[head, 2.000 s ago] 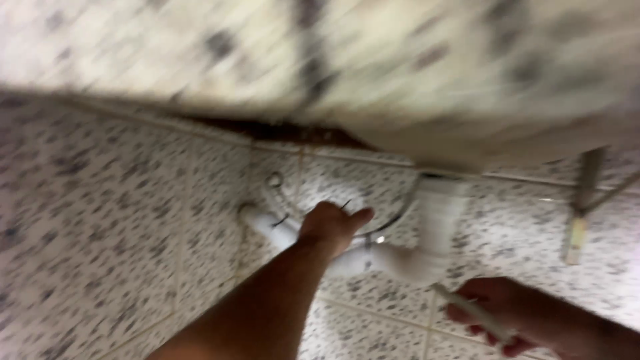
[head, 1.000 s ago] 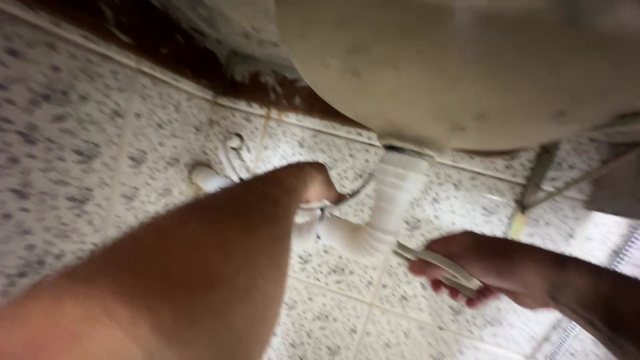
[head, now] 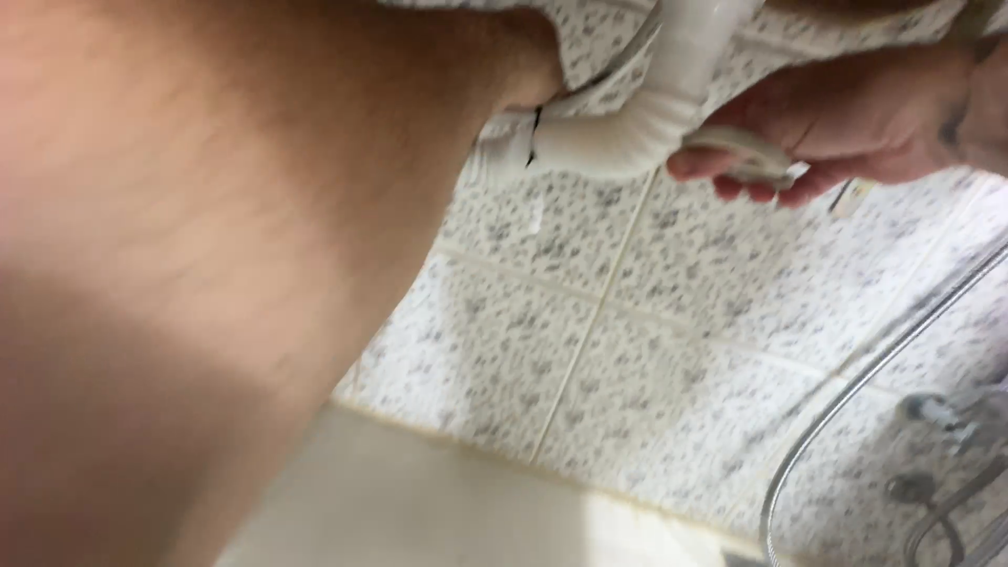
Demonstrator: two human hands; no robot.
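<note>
A white corrugated drain pipe [head: 630, 134] bends under the basin, with a thin black tie [head: 534, 135] around it. My left hand [head: 531, 59] is at the pipe's left part beside a grey hose [head: 622, 63]; its fingers are hidden, so I cannot tell what they hold. On the right, my right hand [head: 819, 118] has its fingers around a pale, curved strip or tube [head: 740, 150], whose far end meets or passes behind the pipe's bend. My left forearm covers much of the view's left side.
Speckled wall tiles [head: 583, 331] lie behind the pipe. A braided metal hose [head: 846, 390] curves down the right side, near a metal valve [head: 937, 413]. The basin's underside [head: 854, 6] shows at the top edge. Below the tiles is a plain pale surface [head: 441, 496].
The view has moved closer and lower. My left forearm now covers far more of it. My right hand still holds the pale strip beside the pipe's bend.
</note>
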